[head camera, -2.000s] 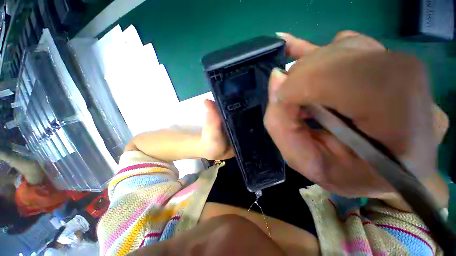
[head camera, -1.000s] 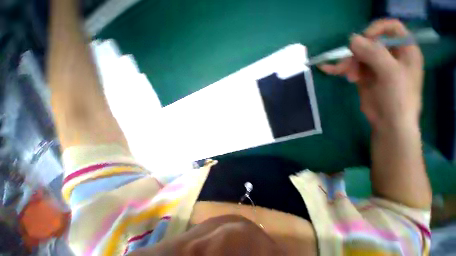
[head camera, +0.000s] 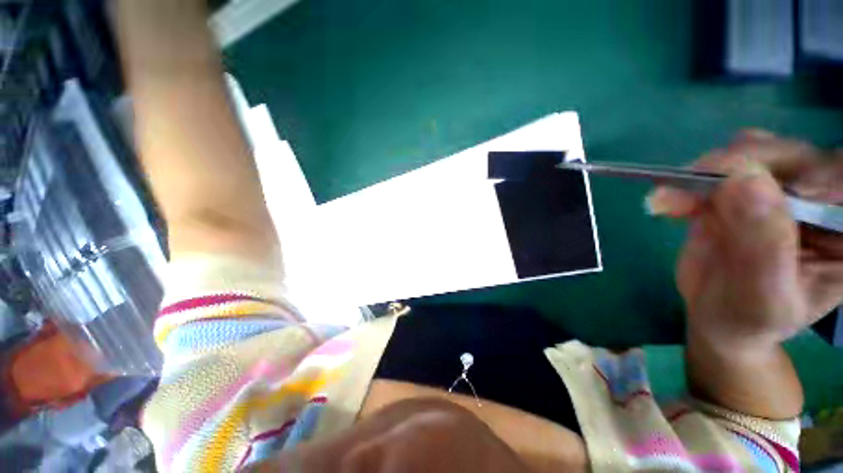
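Note:
My right hand (head camera: 749, 240) holds silver tweezers (head camera: 647, 170) at the right. Their tip is at the right end of a small black adhesive strip (head camera: 525, 165), which lies skewed at the upper edge of the black adhesive sheet (head camera: 553, 226). The black sheet sits on the right end of a long white backing sheet (head camera: 416, 226), flat on the green mat. My left forearm reaches up past the top edge at the left; my left hand is out of the picture.
White liner sheets (head camera: 294, 199) with stepped edges lie left, partly under my left arm. Clear plastic trays (head camera: 88, 236) are at the far left. Dark grey blocks (head camera: 760, 37) stand at the upper right. An orange thing (head camera: 51, 369) is at the lower left.
The black housing and my left hand left the view between the first and second frames. The tweezer tip has since moved to the black sheet, and a strip there now sticks out left.

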